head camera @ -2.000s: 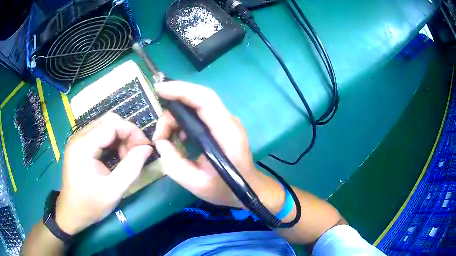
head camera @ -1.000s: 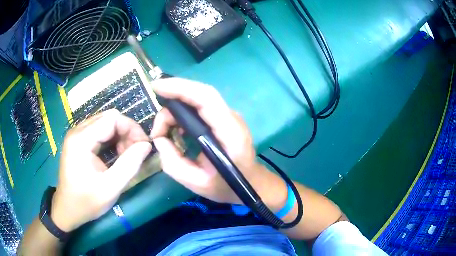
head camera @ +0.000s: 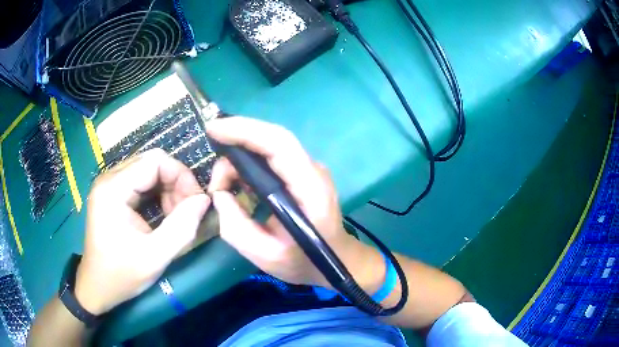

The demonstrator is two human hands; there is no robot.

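Note:
My right hand holds the soldering iron, its barrel pointing up and left over the board holder's edge. My left hand has thumb and finger pinched, meeting my right fingertips over the circuit board panel. Something small and dark shows between the fingertips; too small to make out fully. The panel's dark rows lie in the cream board holder, and my hands hide its lower part. The component pile lies left, between yellow tape lines.
A fume extractor fan stands behind the holder. A black tray with silvery bits is at the back centre. Black cables loop over the green mat at right. Bubble wrap is at the far left edge. Blue patterned material lies far right.
The view has shifted slightly. The hands stay together at the panel, with the fingertips still meeting and the iron still in my right hand.

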